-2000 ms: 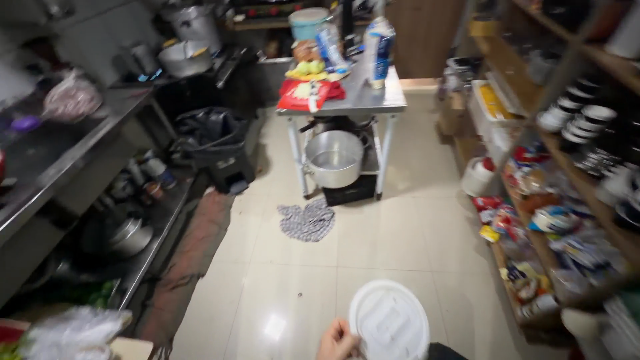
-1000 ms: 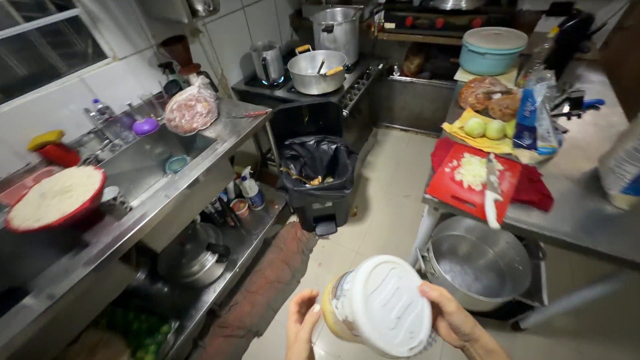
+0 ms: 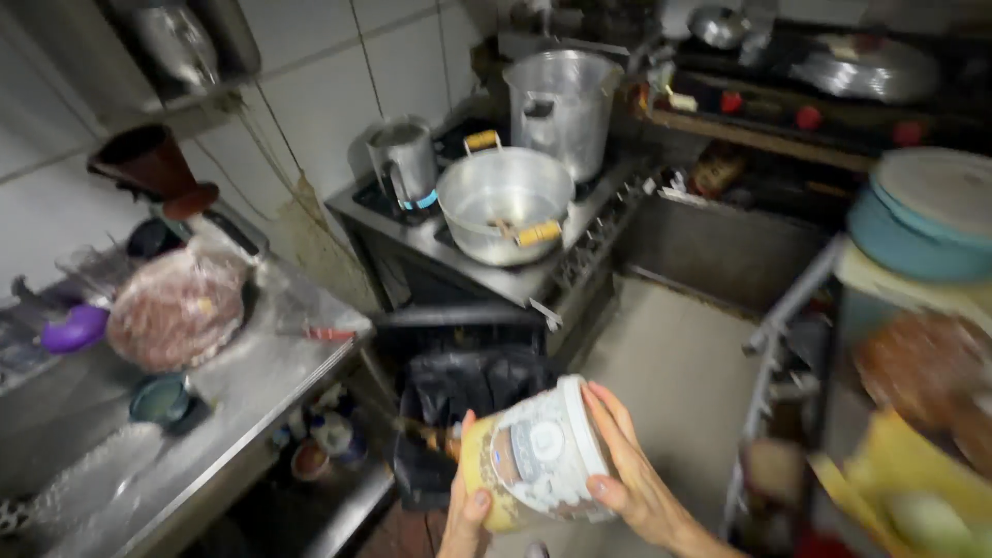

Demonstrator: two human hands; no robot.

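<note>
A plastic tub with a white lid (image 3: 535,457) lies tilted on its side between my two hands, its printed side facing me. My left hand (image 3: 469,496) grips the yellowish base end. On the lid end, my right hand (image 3: 632,480) has its fingers over the lid's rim and its thumb on the side. Behind the tub stands a bin with a black liner (image 3: 473,372). Farther off, an aluminium pan with yellow handles (image 3: 504,198) rests on the stove, beside a metal jug (image 3: 403,159) and a tall aluminium pot (image 3: 562,108).
Along the left runs a steel counter (image 3: 256,380) with a bag of meat (image 3: 182,310), a small teal bowl (image 3: 160,399) and a purple item (image 3: 74,328). On the right table sit a lidded blue pot (image 3: 926,213) and a yellow cloth (image 3: 891,465). Floor (image 3: 666,349) shows between them.
The view has swung left and closer to the stove. The tub has turned from lid facing me to its side facing me. Two seconds ago only one hand showed at the tub.
</note>
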